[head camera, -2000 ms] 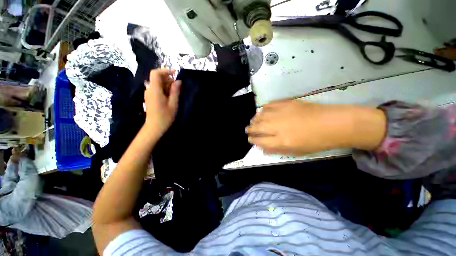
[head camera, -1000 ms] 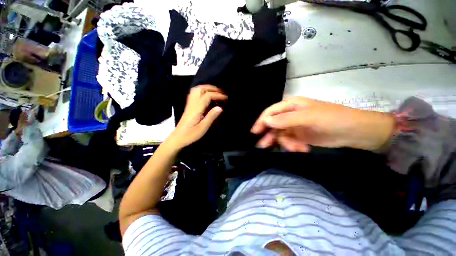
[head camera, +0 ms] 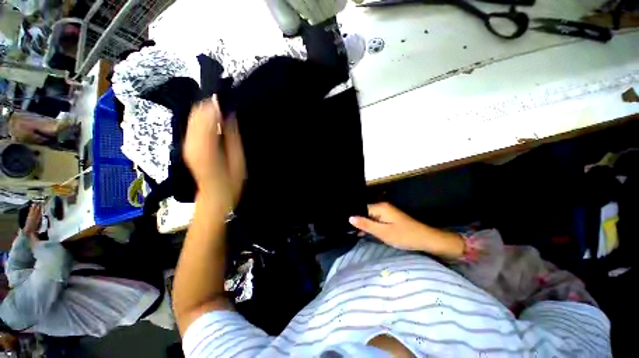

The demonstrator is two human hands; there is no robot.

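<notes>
A black fabric panel (head camera: 301,147) lies in front of me under the sewing machine head (head camera: 308,10) and reaches over the table's front edge. My left hand (head camera: 214,150) is blurred over the panel's left part; its fingertips are not clear. My right hand (head camera: 389,224) is at the panel's lower right corner by my lap, thumb towards the cloth; I cannot tell if it grips. Patterned black-and-white fabric (head camera: 148,140) lies left of the panel, and more shows behind it.
A blue plastic basket (head camera: 112,168) with a yellow-green ring (head camera: 135,191) is at the left. Shears (head camera: 506,22) and snips (head camera: 573,29) lie at the back right. A wooden edge (head camera: 504,149) runs along the table front. Another person's sleeve (head camera: 42,280) shows at far left.
My right hand has moved down off the table to the panel's lower corner near my lap. My left hand has moved left and up. The panel now reaches lower and lies flatter.
</notes>
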